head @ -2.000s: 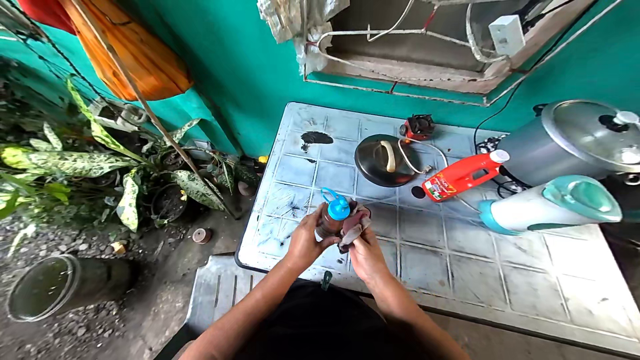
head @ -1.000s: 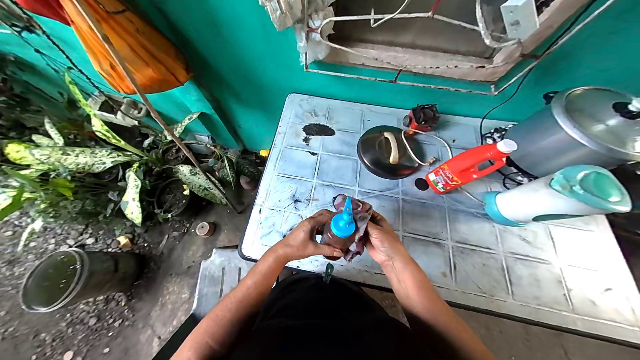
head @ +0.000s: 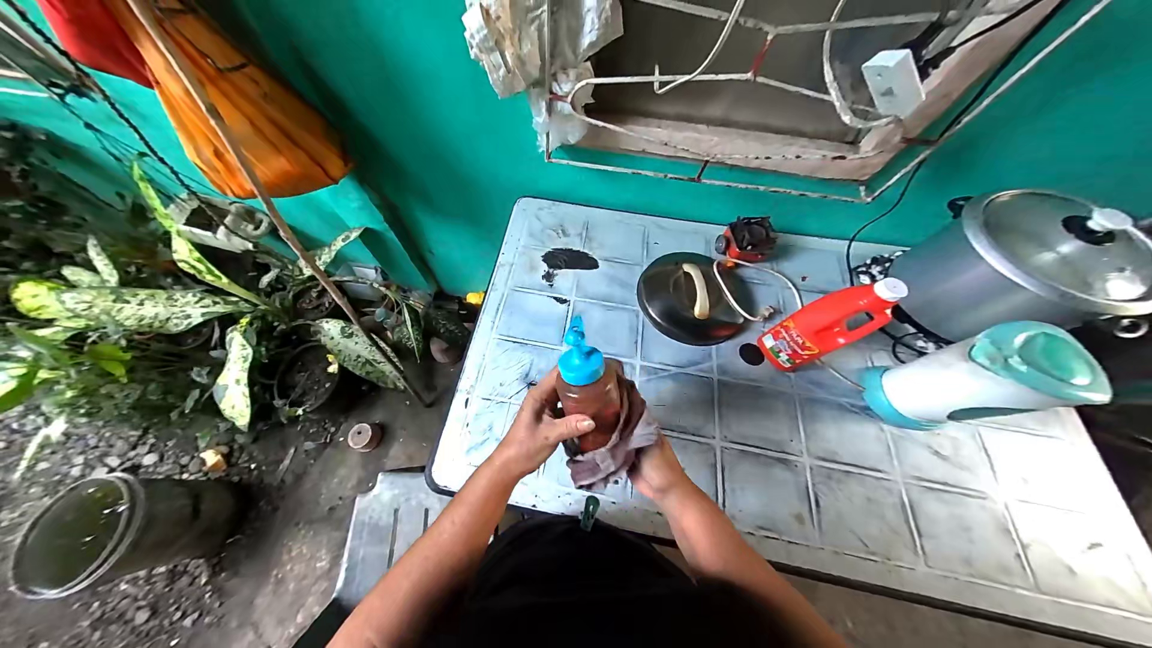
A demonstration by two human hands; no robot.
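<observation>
A clear plastic squeeze bottle [head: 587,396] with a blue nozzle cap and reddish-brown contents stands upright between my hands, above the near left part of the tiled table. My left hand [head: 538,427] is closed around its left side, thumb across the front. In my right hand [head: 655,463] is a crumpled mauve cloth [head: 621,443], pressed against the bottle's right side and lower part. The fingers of my right hand are mostly hidden behind the cloth.
On the white tiled table [head: 765,477] are a dark pot lid [head: 670,310], a small red device [head: 749,241], a red jug [head: 832,326], a white and teal pitcher [head: 999,378] and a large metal pot [head: 1035,261]. A plastic seat [head: 387,522] touches the near left side.
The bottle, tilted among my fingers two seconds ago, now shows more of its body. The cloth has moved from beside the cap to around the bottle's right and lower side.
</observation>
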